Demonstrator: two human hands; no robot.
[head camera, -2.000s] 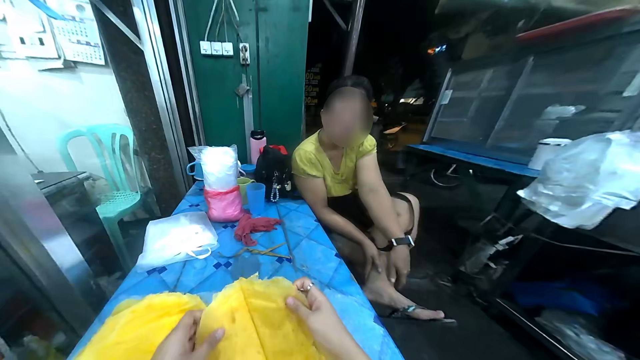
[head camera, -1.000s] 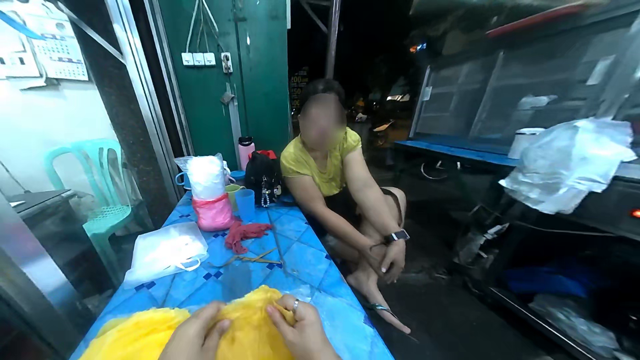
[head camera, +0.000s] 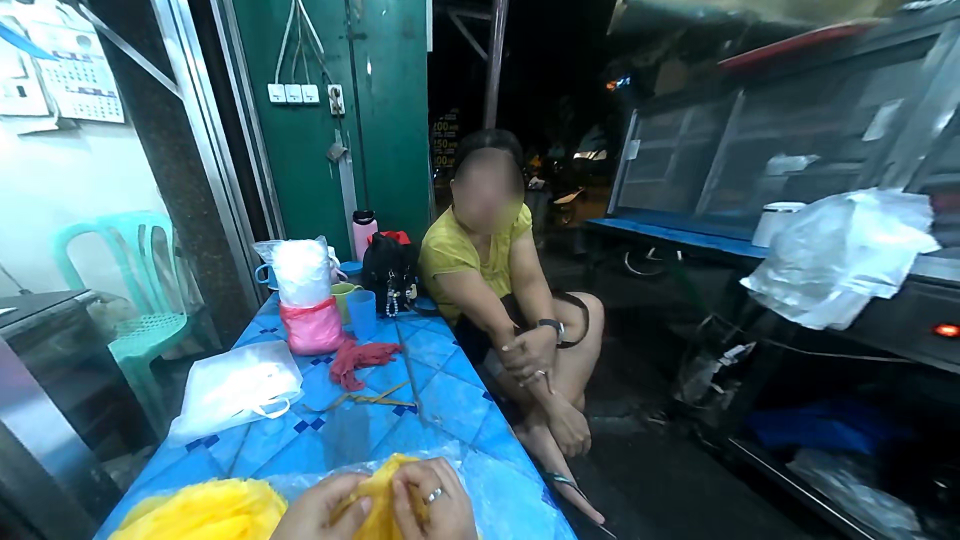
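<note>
My left hand and my right hand, which wears a ring, pinch a thin yellow sheet between their fingers, gathered into folds low over the blue tiled table. What the sheet is made of I cannot tell. Left of my hands lies a heap of similar yellow sheets, on clear plastic. Beyond them are a white bag, thin yellowish strips and a crumpled red cloth.
At the table's far end stand a pink and white bundle, a blue cup, a pink bottle and a black bag. A person in a yellow top sits at the right edge. A green plastic chair stands left.
The yellow sheet, spread wide between my hands two seconds ago, is now bunched up. My hands have come closer together. The seated person's arms have shifted over the knee.
</note>
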